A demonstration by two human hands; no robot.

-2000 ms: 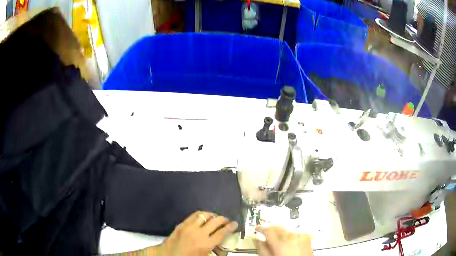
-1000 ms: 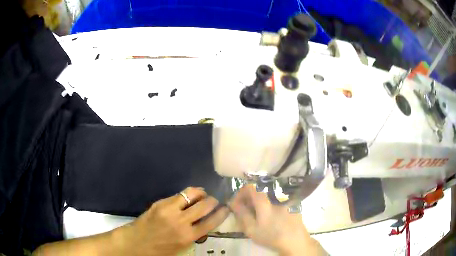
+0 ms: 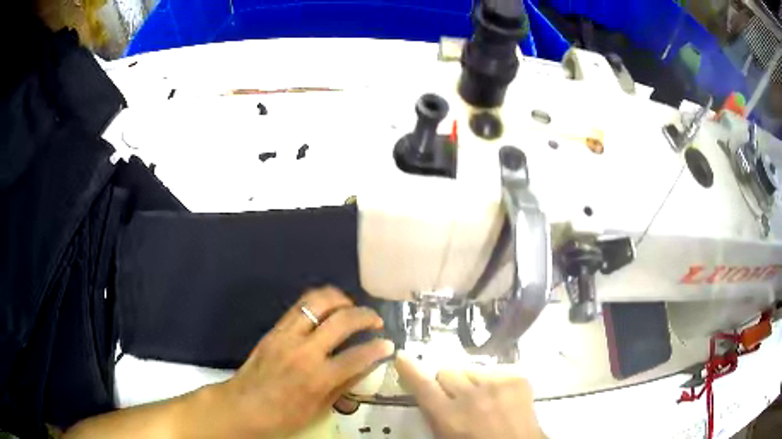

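Note:
A flat black fabric piece point(image 3: 231, 287) lies left of the sewing machine head point(image 3: 429, 231), its right edge beside the presser foot point(image 3: 420, 319). My left hand point(image 3: 300, 364), with a ring, lies on the fabric's lower right part, pressing it flat with the fingers apart. My right hand point(image 3: 472, 399) is below the presser foot, its fingertip at the fabric's lower right corner. It holds nothing that I can see. The needle tip is too small to tell. The fabric's left end meets a heap of black pieces point(image 3: 51, 240).
Black clippings point(image 3: 267, 156) and a reddish strip point(image 3: 283, 90) lie on the white table point(image 3: 214, 129). A blue bin point(image 3: 326, 19) stands behind. A dark flat object point(image 3: 639, 339) lies under the machine arm, with red cord point(image 3: 718, 364) at the right.
The view has moved down and closer since the earliest frame. My right hand's fingers have drawn back slightly from the presser foot. My left hand stays on the fabric, which has hardly moved.

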